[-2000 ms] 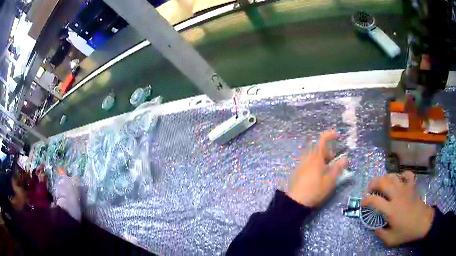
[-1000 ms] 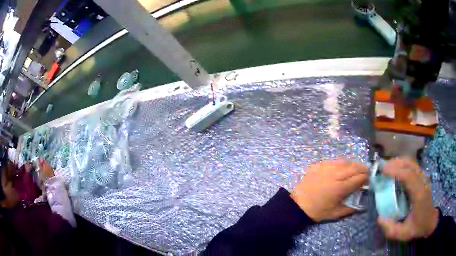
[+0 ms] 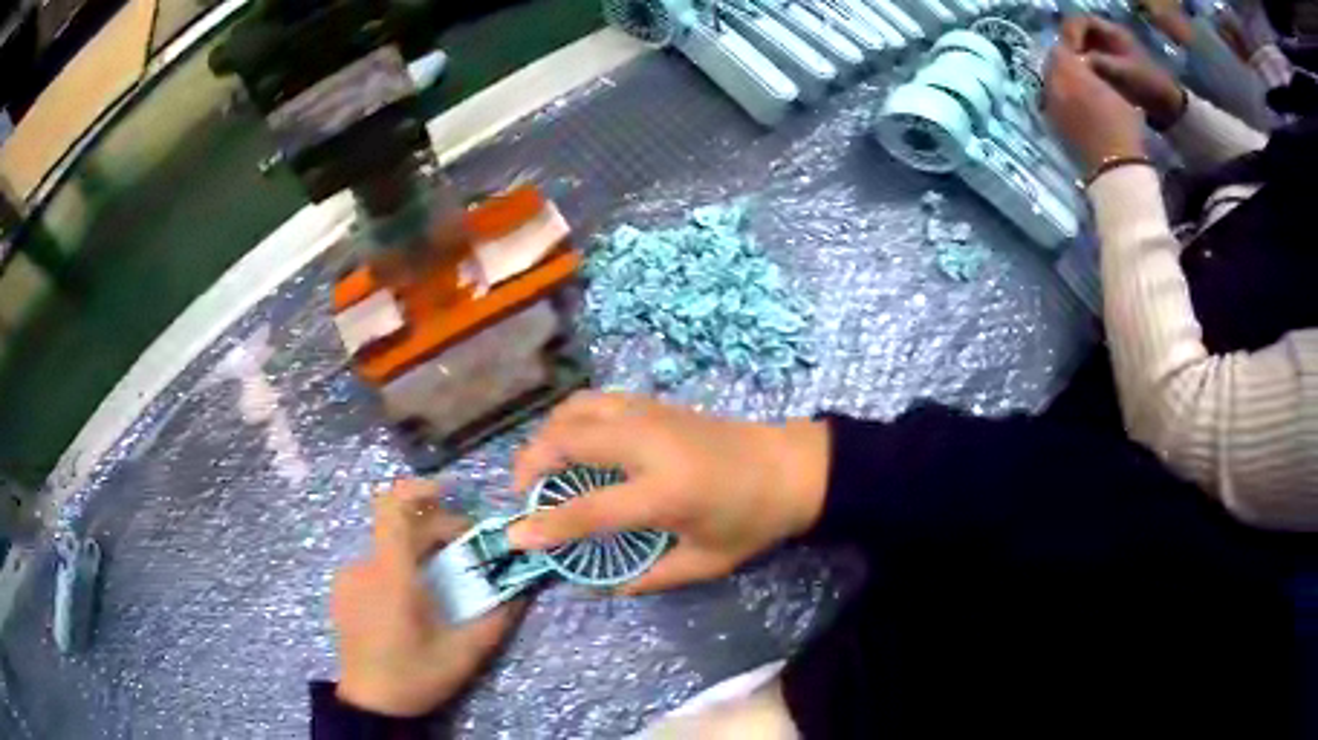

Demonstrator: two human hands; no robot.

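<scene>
A light-blue fan head (image 3: 604,538) with a spoked round grille lies between my hands, grille facing up, low over the bubble wrap. My right hand (image 3: 679,484) grips its round part from above. My left hand (image 3: 412,600) holds the rectangular neck (image 3: 474,571) at its left end. The orange press fixture (image 3: 460,297) stands just beyond my hands, under the dark green press (image 3: 347,109). A heap of small light-blue connector pieces (image 3: 701,297) lies right of the fixture.
Joined handheld fans (image 3: 997,159) lie stacked at the upper right, with more in a row (image 3: 781,51) at the top. A neighbouring worker's sleeved arm (image 3: 1156,311) reaches in at right. A handle (image 3: 75,593) lies far left. The green conveyor belt (image 3: 145,260) runs at upper left.
The view has swung right, so the press now stands left of centre and the connector heap and stacked fans show. The fan head is turned with its grille up, and both hands are on it.
</scene>
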